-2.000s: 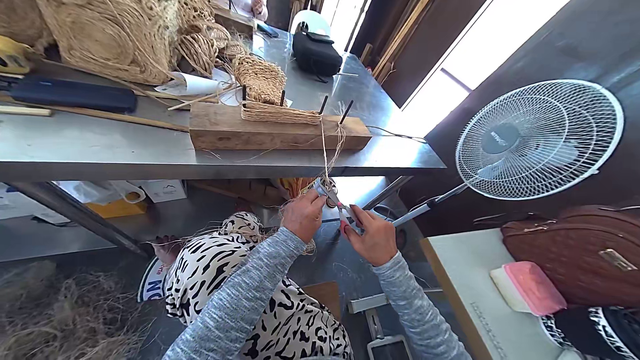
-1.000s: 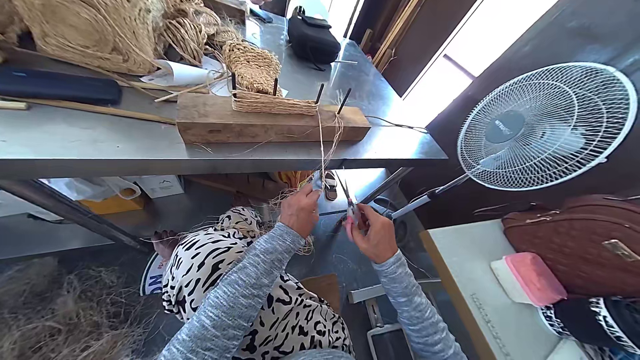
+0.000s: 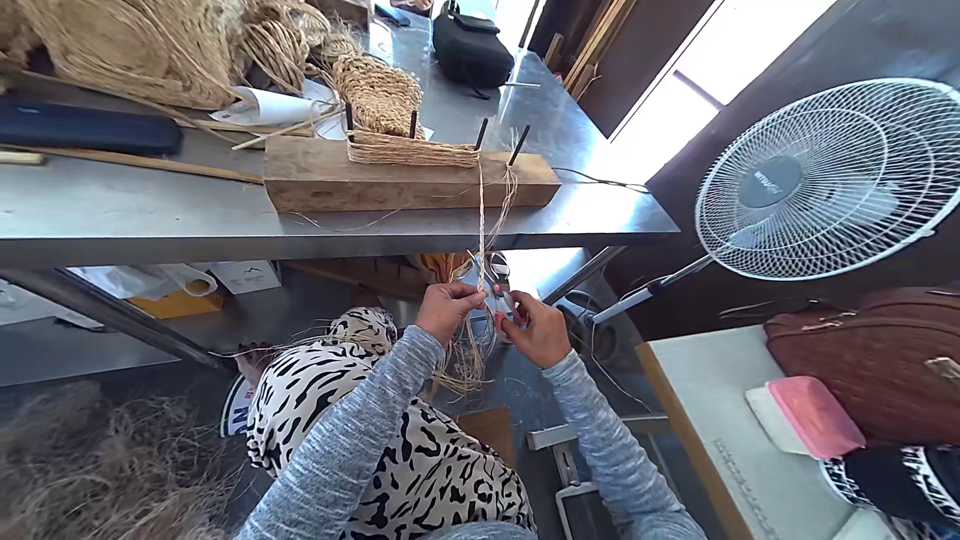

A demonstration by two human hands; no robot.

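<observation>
A braided natural-fiber cord [image 3: 481,225] hangs taut from a black peg on a wooden block [image 3: 330,184]. My left hand [image 3: 448,309] pinches the cord below the table edge, loose fiber ends trailing beneath it. Just to the right, my right hand [image 3: 534,327] holds small scissors [image 3: 504,300] by their handles; the blades are partly hidden and blurred. More cord is wound around the pegs as a flat skein [image 3: 412,150]. Thin loose strands [image 3: 508,195] hang from the rightmost peg.
Coils of fiber rope [image 3: 135,52], a dark blue case [image 3: 90,129] and a black bag [image 3: 471,52] lie on the metal table [image 3: 135,202]. A white fan [image 3: 817,180] stands at right, above a side table [image 3: 697,375] with a brown bag [image 3: 862,352]. Loose fiber [image 3: 105,465] lies lower left.
The scissors, spread and upright beside the strands one second ago, now sit lower by my left hand. My left hand has come to the cord's lower part.
</observation>
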